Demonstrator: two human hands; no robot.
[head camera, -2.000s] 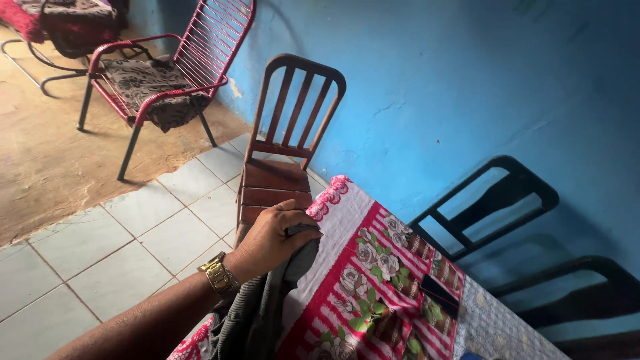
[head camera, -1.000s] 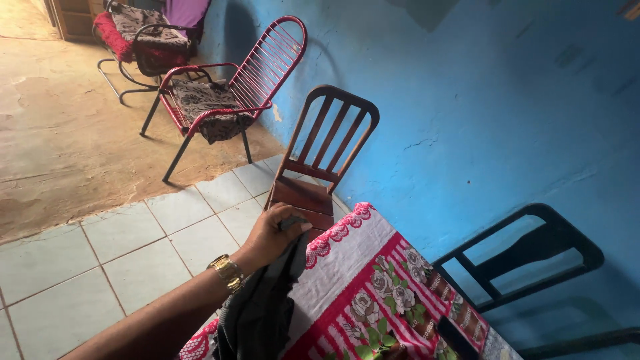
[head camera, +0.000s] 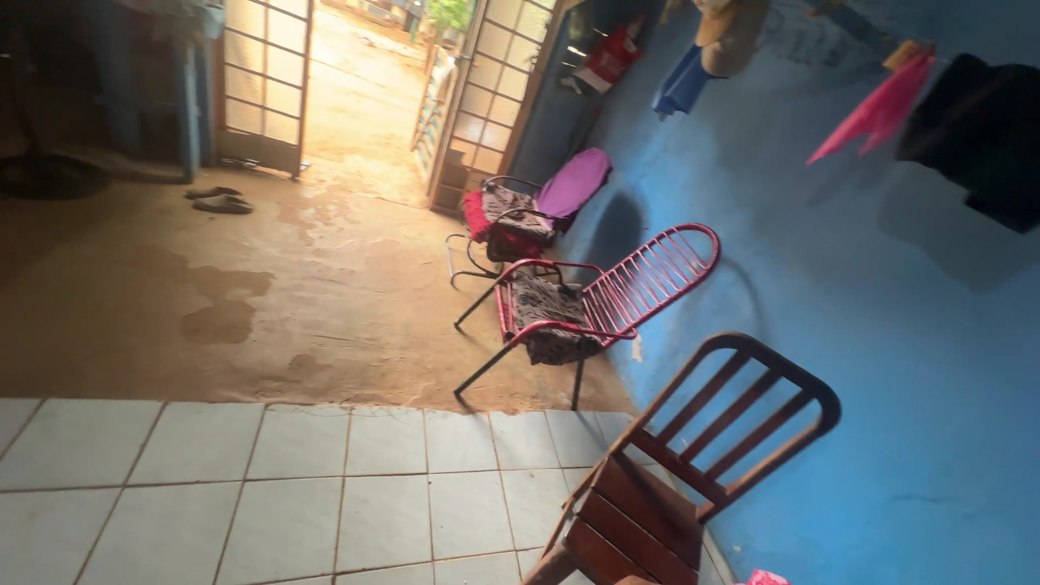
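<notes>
Only a sliver of my left hand (head camera: 635, 580) shows at the bottom edge, in front of the seat of a wooden slatted chair (head camera: 634, 508); its fingers and anything in them are cut off by the frame. Just right of the chair, the pink edge of the tablecloth (head camera: 766, 578) peeks in at the bottom. My right hand is out of view, and so is the dark cloth.
Along the blue wall stand a red metal-framed armchair (head camera: 650, 280) with a patterned cushion and another cushioned chair (head camera: 516, 213). Slippers (head camera: 221, 201) lie on the earthen-coloured floor near the open door (head camera: 264, 89). Pink cloth (head camera: 877, 106), dark cloth (head camera: 979, 134) and caps (head camera: 731, 36) hang at upper right.
The view has swung up and left toward the doorway. My left hand, earlier holding dark cloth beside the table, is now almost wholly below the frame; the cloth has left view.
</notes>
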